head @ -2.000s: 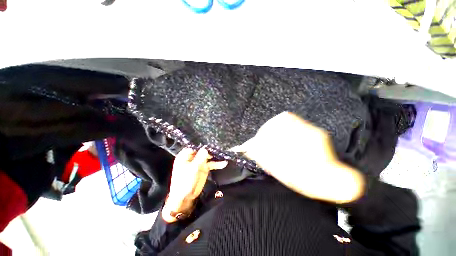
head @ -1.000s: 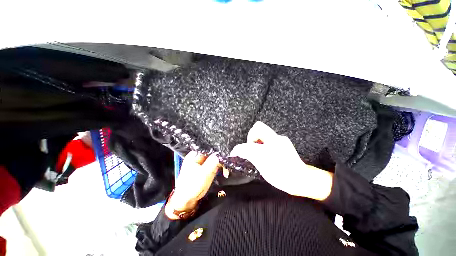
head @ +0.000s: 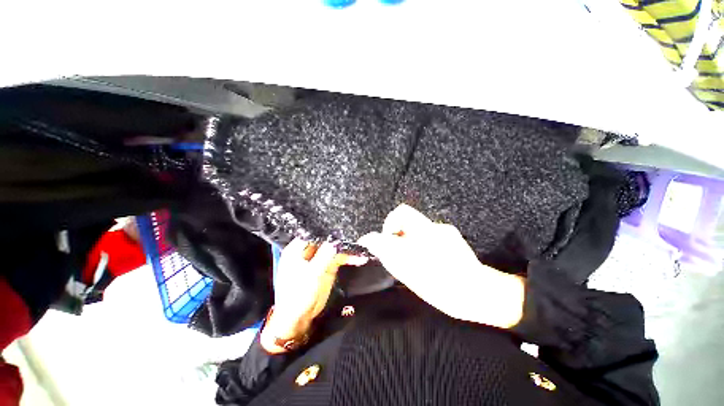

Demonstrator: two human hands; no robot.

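Note:
A dark grey speckled tweed garment (head: 341,158) lies across my lap below the table edge. A black braid trim with white flecks (head: 270,211) runs along its near left edge. My left hand (head: 303,284) pinches the trimmed edge between thumb and fingers. My right hand (head: 433,258) is just right of it at the same edge, fingertips together close to my left fingertips. No needle or thread can be made out. Smooth dark lining (head: 367,279) shows under the edge between the hands.
The white table (head: 333,47) spans the top, with blue scissor handles (head: 340,2) cut off by the frame and a yellow-and-black striped packet (head: 671,32) at right. A blue basket (head: 179,285) with dark cloth is lower left, a purple stool (head: 675,210) right. Red clothing (head: 12,313) shows far left.
My right hand was blurred and higher two seconds ago, then came down to the trim. Since a second ago its fingertips have moved slightly left, closer to my left hand, which still holds the edge.

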